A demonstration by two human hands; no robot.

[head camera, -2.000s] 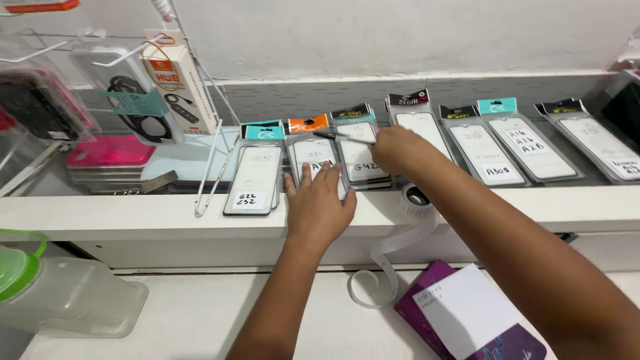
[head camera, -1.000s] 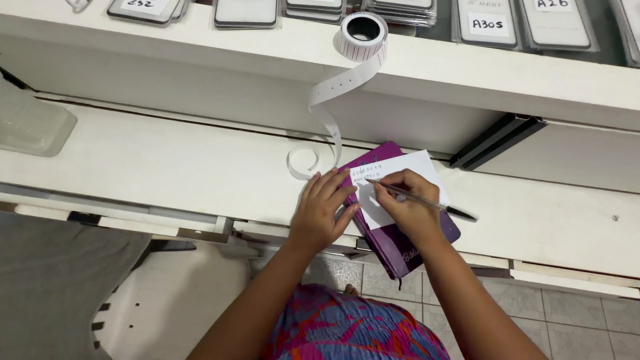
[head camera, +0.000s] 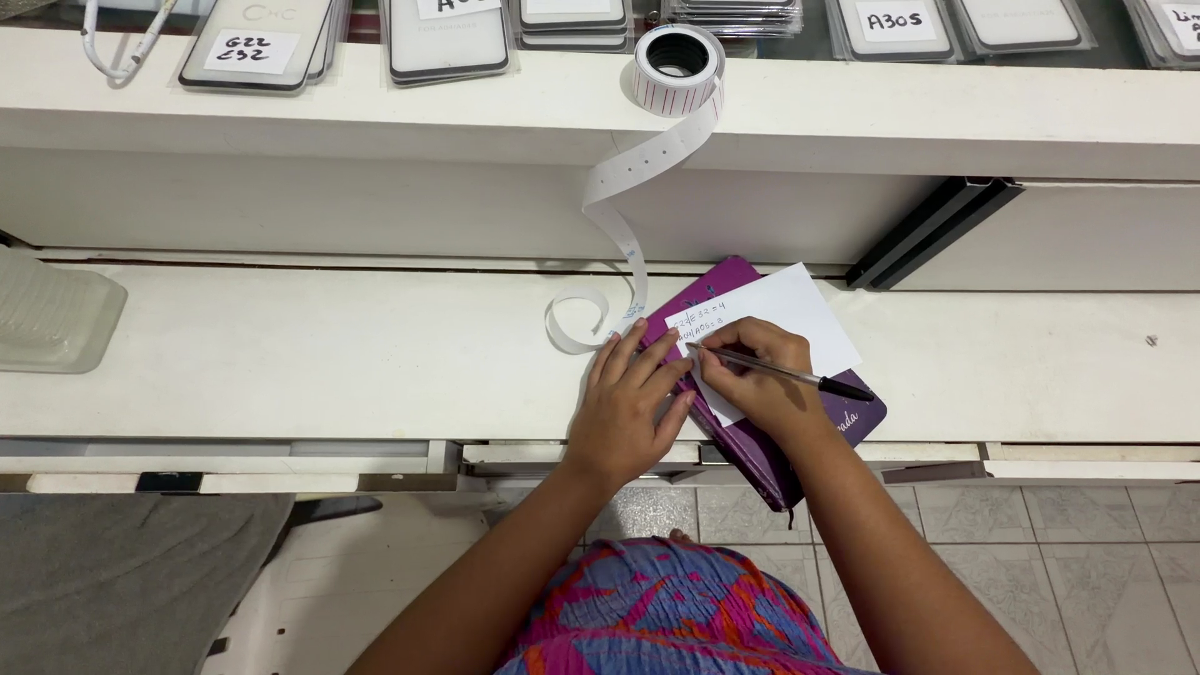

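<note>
My right hand (head camera: 764, 375) holds a clear ballpoint pen (head camera: 769, 364) with a black cap on its back end, its tip on a white sheet of paper (head camera: 797, 309). A few handwritten lines stand near the sheet's left edge. The paper lies on a purple notebook (head camera: 750, 459), which juts over the counter's front edge. My left hand (head camera: 628, 403) rests with fingers spread on the counter and the left edge of the notebook and paper, gripping nothing. Just beyond it curls the loose end of a white label strip (head camera: 623, 178), which hangs from a label roll (head camera: 677, 70) on the raised shelf.
Packaged phone screen protectors (head camera: 251, 52) with handwritten tags line the raised shelf (head camera: 469, 122). A translucent plastic container (head camera: 61, 319) stands at the counter's left. A black bracket (head camera: 933, 234) leans under the shelf at the right. Grey cloth (head camera: 122, 572) is at the lower left.
Two seconds ago both hands were at the screen protector packs on the shelf. They then came down to the notebook and paper. Since one second ago the pen tip has moved lower on the sheet.
</note>
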